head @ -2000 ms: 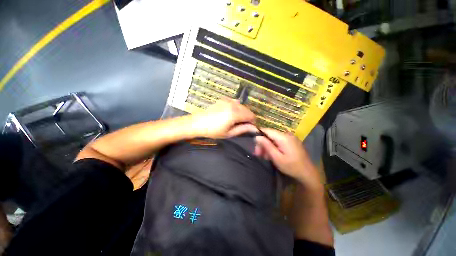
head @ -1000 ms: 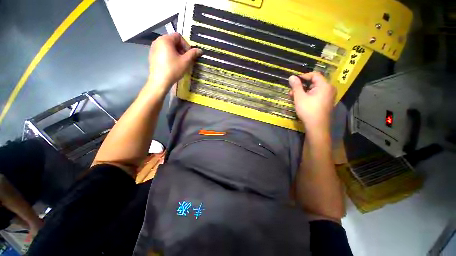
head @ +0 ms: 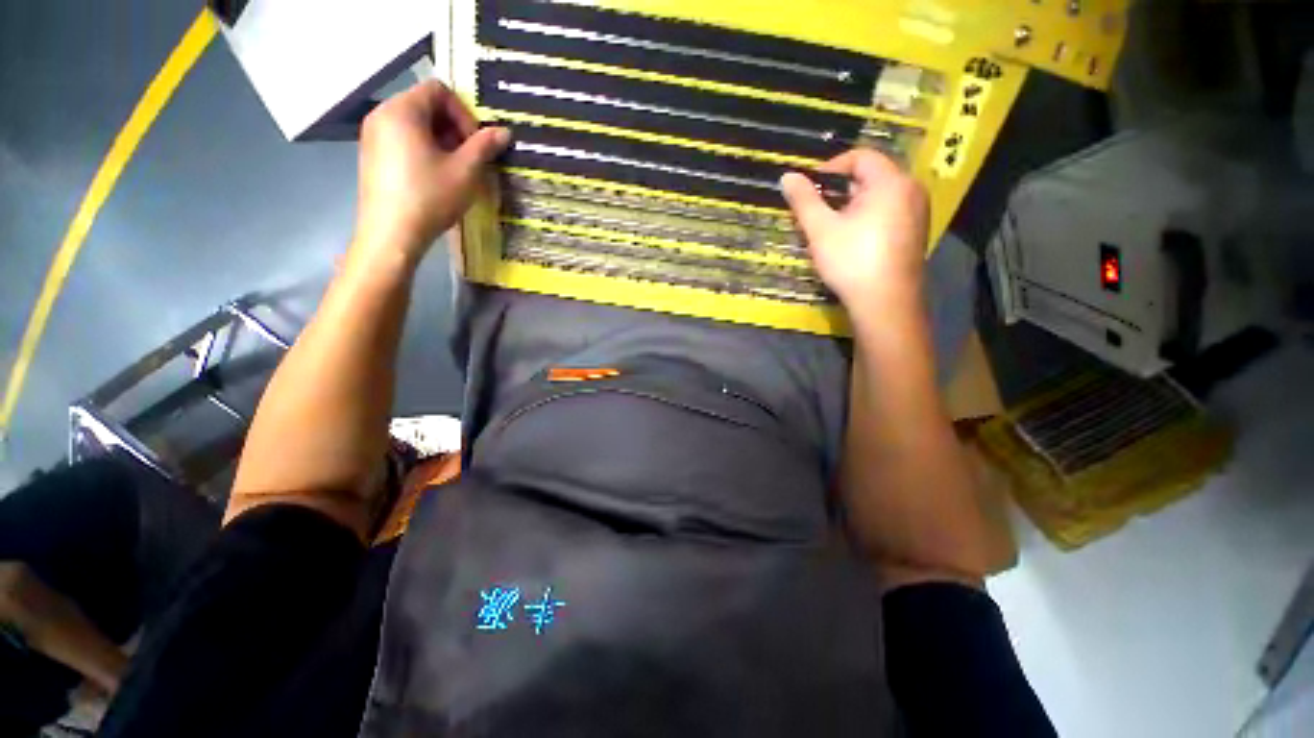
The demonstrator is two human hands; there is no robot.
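The yellow loading plate (head: 663,294) lies in front of me against the grey apron. Two black zippers, the top one (head: 663,49) and the one below it (head: 649,113), lie in its upper slots. A third zipper (head: 634,166) lies along the third slot. My left hand (head: 418,166) pinches its left end. My right hand (head: 869,228) pinches its right end, and my fingers hide that end. The lower slots (head: 649,231) are silvery-grey and hold no zipper.
A white surface (head: 324,58) is beyond the plate at upper left. A pale control box (head: 1066,267) with a red display stands at right, above a second yellow slotted plate (head: 1117,440). A metal-frame stool (head: 180,375) and another person's arm (head: 65,627) are at left.
Two seconds ago my hands were together near the apron. They then spread to both ends of the third zipper over the slot. Since one second ago they keep that hold; the view has shifted slightly.
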